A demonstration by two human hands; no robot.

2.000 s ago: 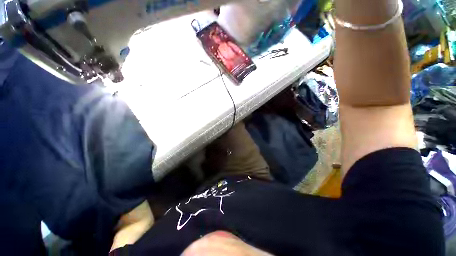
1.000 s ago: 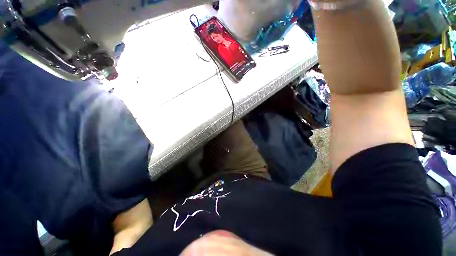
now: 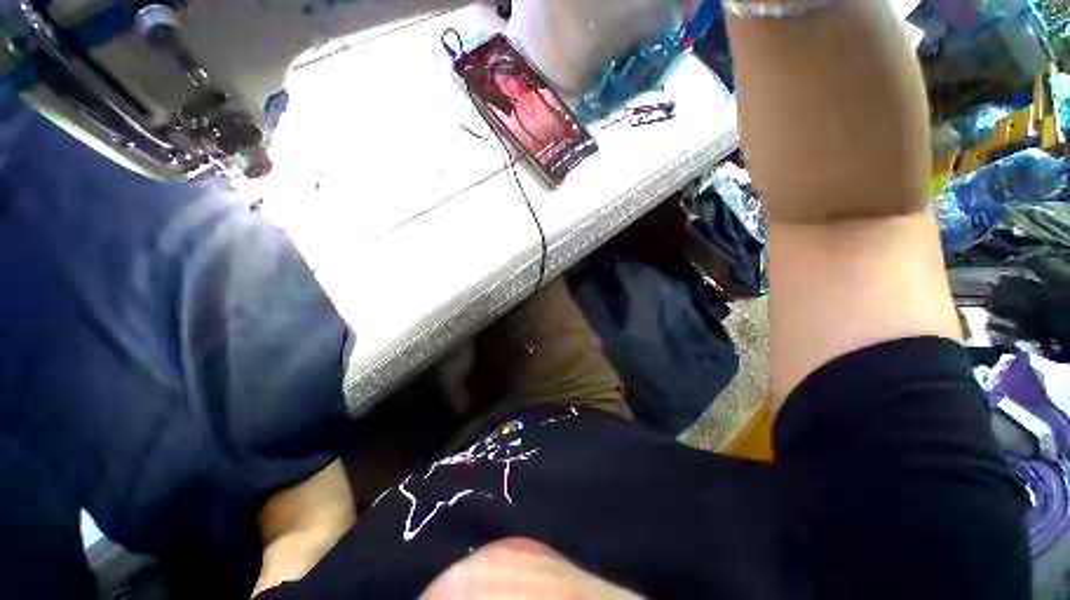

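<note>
Dark navy cloth (image 3: 164,305) lies over the left of the sewing table, its edge near the brightly lit needle area (image 3: 241,164) of the machine. My left forearm shows at the bottom left and goes under the cloth, which hides my left hand. My right arm rises at the right, and its hand is cut off by the top edge. The machine head (image 3: 252,41) is at the top left.
On the white table (image 3: 387,234), a phone (image 3: 528,111) stands right of the needle, its thin black cable (image 3: 534,229) over the edge. Small dark snips (image 3: 649,114) and a clear bag (image 3: 598,47) are beside it. Dark cloth (image 3: 657,340) hangs below; bags and fabric crowd the right.
My right arm has shifted slightly left and up in view, with its wristband now at the top edge. The picture on the phone has changed. The cloth has barely moved.
</note>
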